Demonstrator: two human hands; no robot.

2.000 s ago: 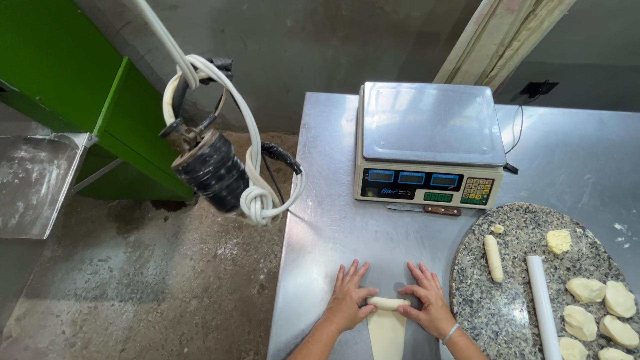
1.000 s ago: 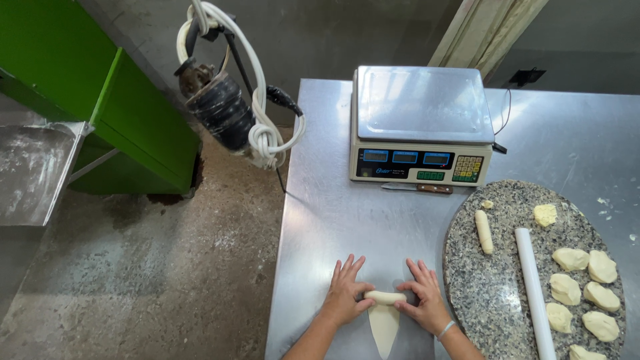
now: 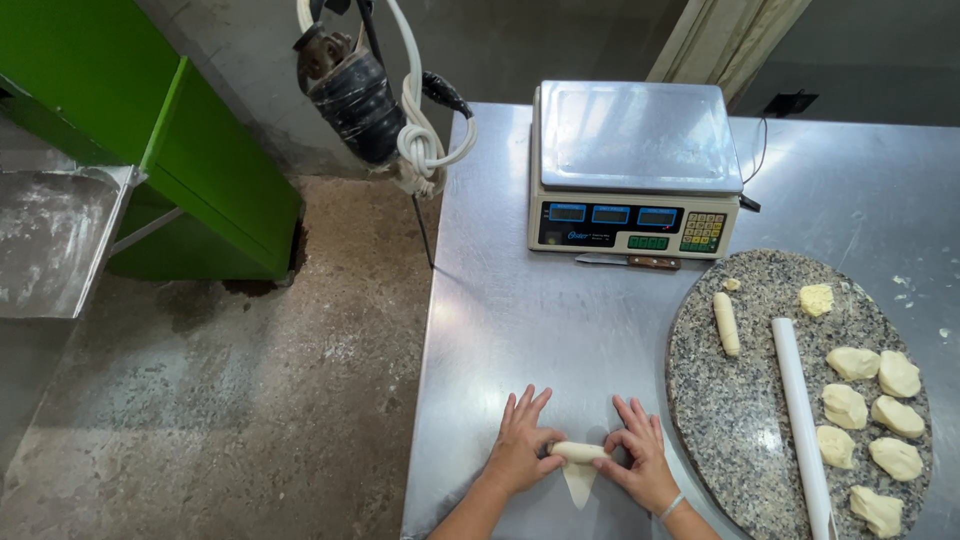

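Note:
A partly rolled piece of pale dough [image 3: 580,452] lies on the metal table, its flat tail narrowing to a point towards me. My left hand [image 3: 519,444] pinches the left end of the roll between thumb and index finger. At the right end, my right hand [image 3: 639,453] grips it the same way, the other fingers spread upward. A finished-looking dough roll [image 3: 726,324] rests on the round granite slab [image 3: 739,420] to the right. Beside it lie a white rolling pin [image 3: 801,427], several dough lumps [image 3: 845,406] and a yellowish soft lump [image 3: 816,299].
A digital scale [image 3: 641,135] stands at the back of the metal table [image 3: 487,315], with a wooden-handled knife [image 3: 652,262] along its front. A taped black fitting with knotted white cable [image 3: 360,105] hangs at upper left. Green machinery [image 3: 217,172] with a metal tray [image 3: 60,240] stands left.
The dough between my hands has been rolled further towards me, so its flat tail is shorter. My hands have kept hold of both ends.

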